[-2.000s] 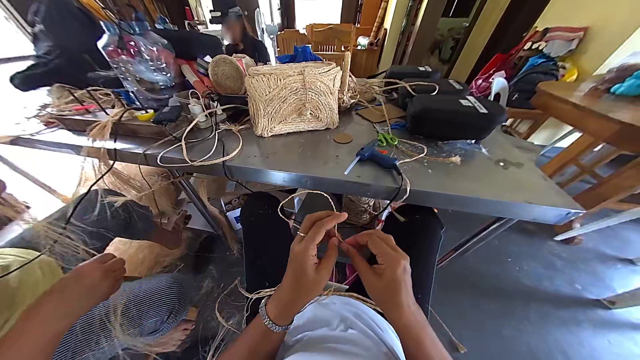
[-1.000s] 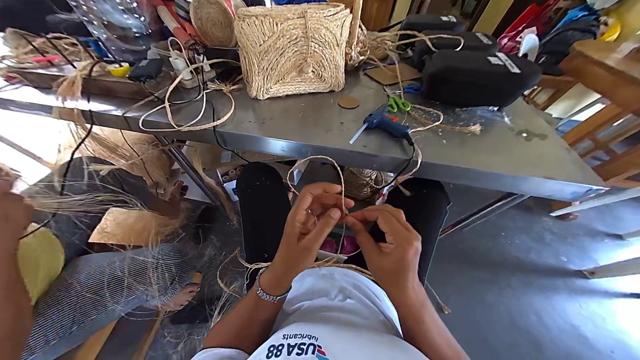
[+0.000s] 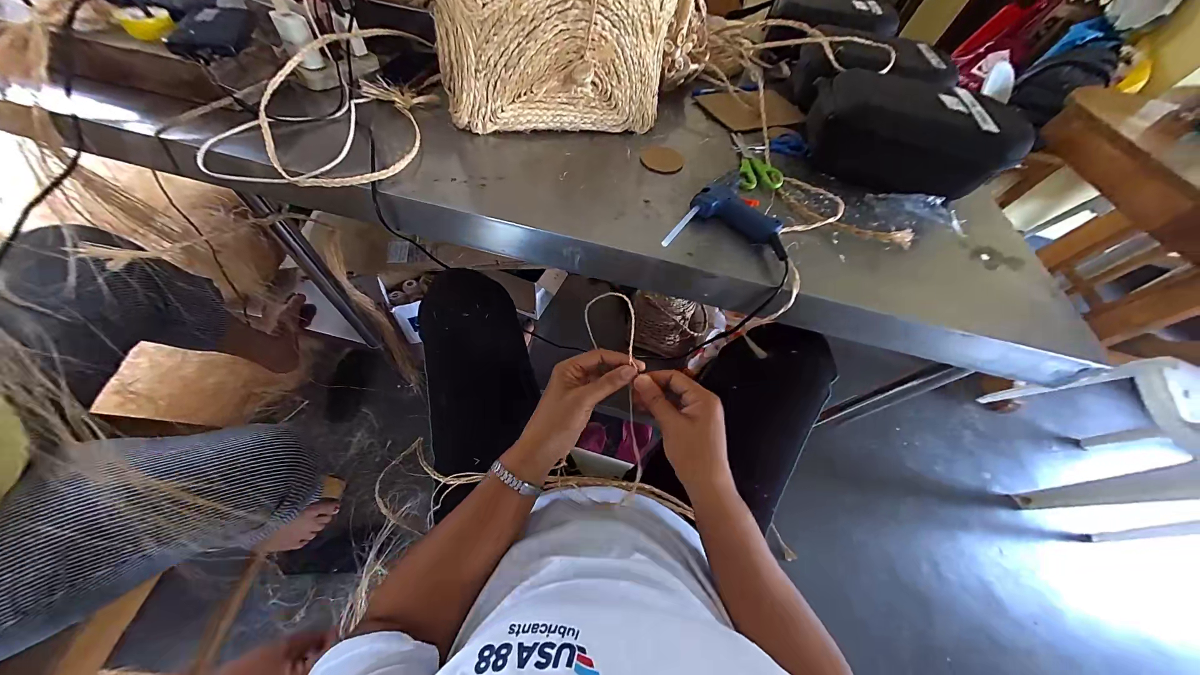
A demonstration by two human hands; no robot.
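My left hand (image 3: 589, 386) and my right hand (image 3: 682, 403) meet fingertip to fingertip above my lap, pinching a thin natural-fiber cord (image 3: 631, 323). A loop of this cord stands up above the fingers, and a strand hangs below them toward my waist. Braided fiber cord (image 3: 600, 482) lies across my lap. On the metal table in front stand a woven fiber bag (image 3: 553, 66), a blue glue gun (image 3: 736, 215) with a glue stick showing, green-handled scissors (image 3: 759, 173) and a round brown disc (image 3: 662, 159).
Black cases (image 3: 914, 131) lie at the metal table's (image 3: 562, 220) right part. Loops of cord (image 3: 272, 141) hang over its left edge. The glue gun's cable droops past my knees. A seated person's striped clothing (image 3: 178, 487) and loose fibers are at left; wooden furniture (image 3: 1125, 187) stands at right.
The view has tilted down and come closer to the table. Both hands stay together on the cord, with small shifts of the fingers. The co-worker's hand at left has left that spot.
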